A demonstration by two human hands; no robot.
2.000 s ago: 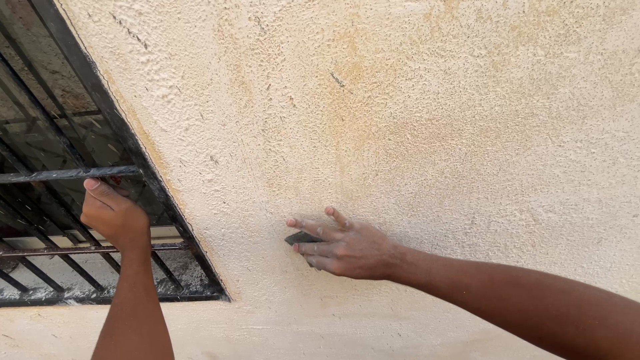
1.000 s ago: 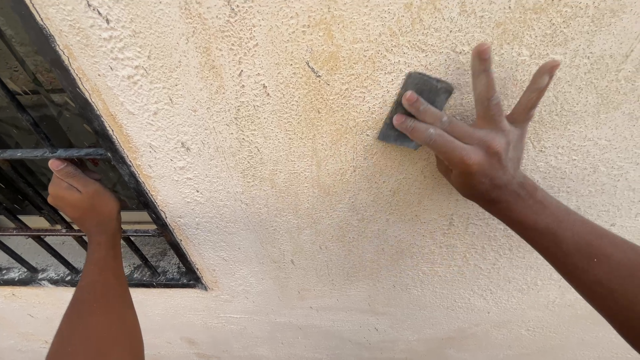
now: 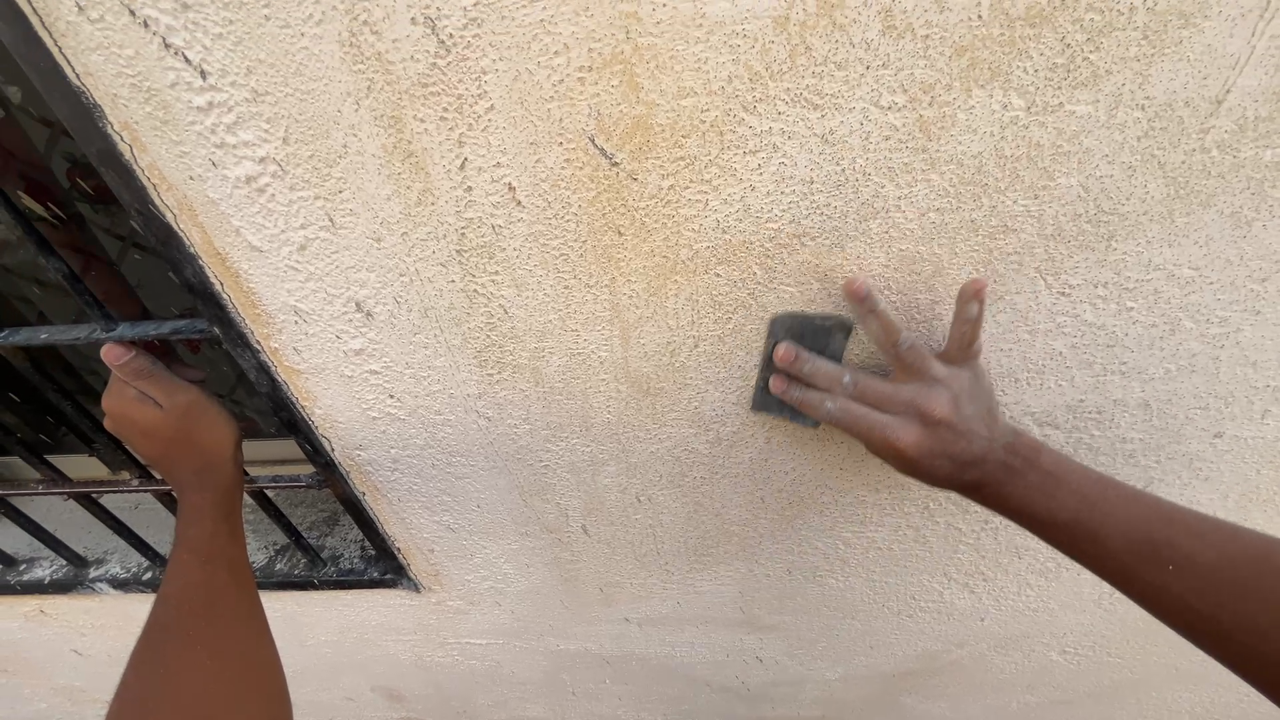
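My left hand (image 3: 170, 415) grips a dark metal crossbar (image 3: 60, 334) of the window grille, with the thumb lying against the bar. On the rough cream plaster wall (image 3: 600, 420), to the right of the window, my right hand (image 3: 900, 400) presses a dark grey sanding sheet or block (image 3: 805, 345) flat; its exact kind is unclear. Two dusty fingertips rest on its face, while two other fingers are spread up and away from it. The thumb of my right hand is hidden.
The black window frame (image 3: 240, 340) slants down the left side and meets a bottom rail spattered with pale dust. Slanting bars cross the opening above a dusty sill (image 3: 230, 515). A short dark mark (image 3: 603, 152) shows on the upper wall.
My right hand moved up and right with the dark pad between the first two frames, and is now lower again. My left hand has stayed at the crossbar.
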